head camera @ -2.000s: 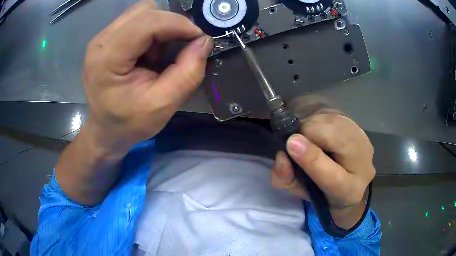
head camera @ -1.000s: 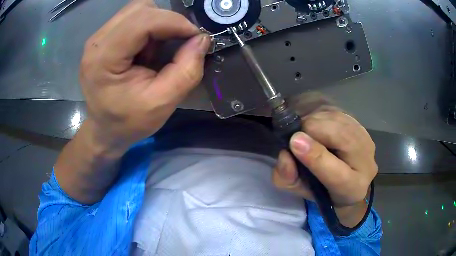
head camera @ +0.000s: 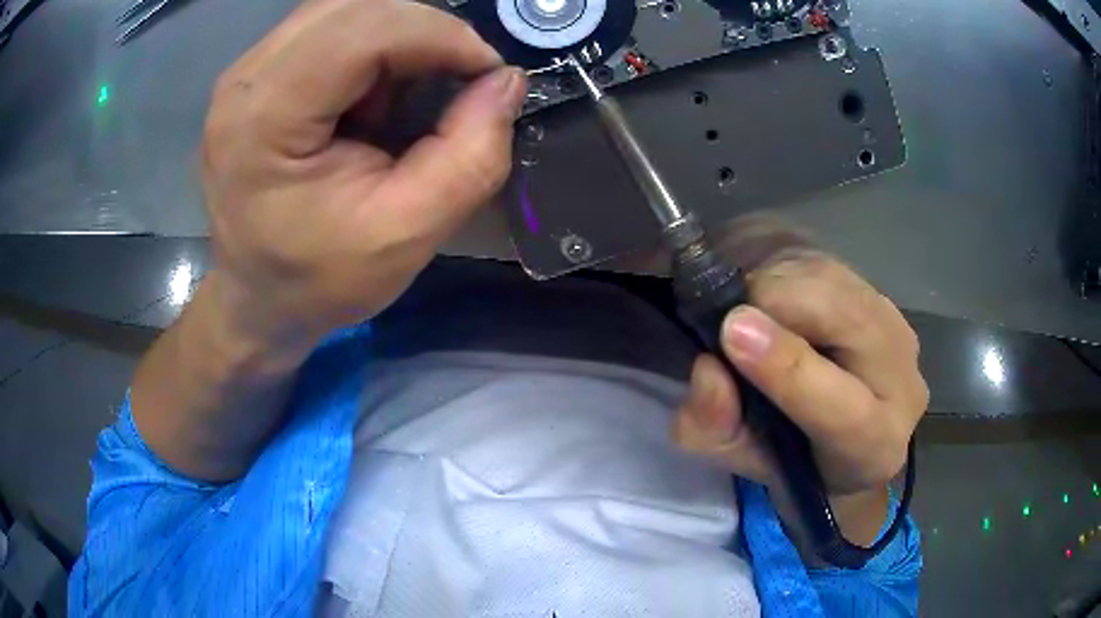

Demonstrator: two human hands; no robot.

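My right hand (head camera: 821, 374) grips the black handle of the soldering iron (head camera: 638, 163). Its silver barrel points up and left, and the tip is at the small bright terminals (head camera: 586, 54) on the lower edge of a round black unit with a white ring (head camera: 551, 18). My left hand (head camera: 362, 169) pinches a thin strand of solder wire (head camera: 543, 68) between thumb and forefinger, its end close to the iron's tip. Whether wire and tip touch is too small to tell. The unit sits in a fixture, cut off by the top edge.
The dark base plate (head camera: 712, 169) with round holes extends towards me. A second round unit is partly in view at the top, beside red spots (head camera: 819, 19). Tweezers (head camera: 147, 17) lie on the grey bench (head camera: 109, 157) at the upper left. Dark machine parts stand at the right edge.
Both hands and the iron have moved slightly right. The tip has shifted a little right and up along the terminals. The round units sit slightly higher in the picture.
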